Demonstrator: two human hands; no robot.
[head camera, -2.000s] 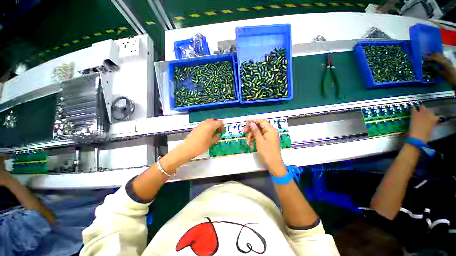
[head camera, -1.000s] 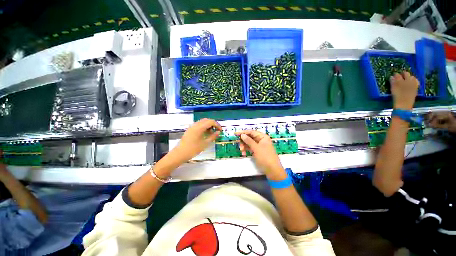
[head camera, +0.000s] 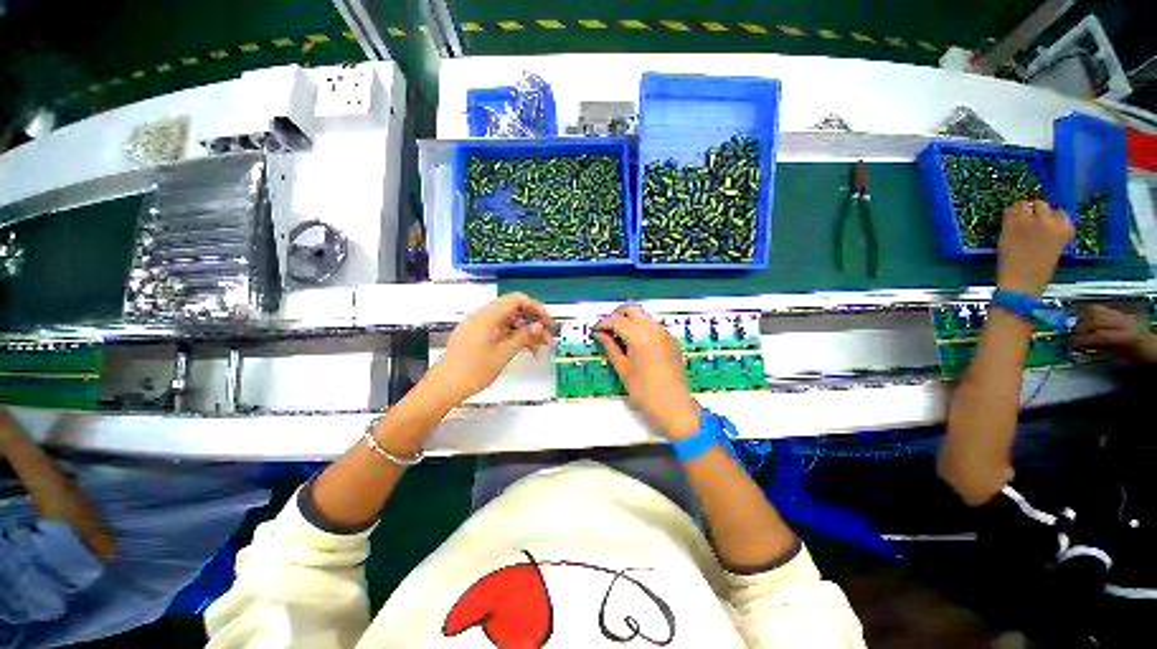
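A green circuit board panel (head camera: 723, 368) lies in the rail in front of me, with small white and blue parts along its far side. My left hand (head camera: 499, 340) is at the panel's left end, thumb and fingertips close together; whether it holds a small part cannot be told. My right hand (head camera: 645, 355) is over the left half of the panel, fingertips at its far row; what is between them is too small to tell. Two blue bins behind, a wide left one (head camera: 546, 264) and a taller right one (head camera: 704, 108), hold dark and yellow-green capacitors.
Green-handled cutters (head camera: 858, 228) lie on the mat right of the bins. A small blue bin with a clear bag (head camera: 518, 108) stands behind. Shiny bagged parts (head camera: 203, 241) lie left. At right, another person's hand (head camera: 1034, 241) is at a blue bin (head camera: 945, 209). Another person's arm shows at left.
My right hand has moved up to the panel's far row. My left hand has shifted slightly left. The neighbour's hand at right has gone from a board to the bin. The view has shifted slightly.
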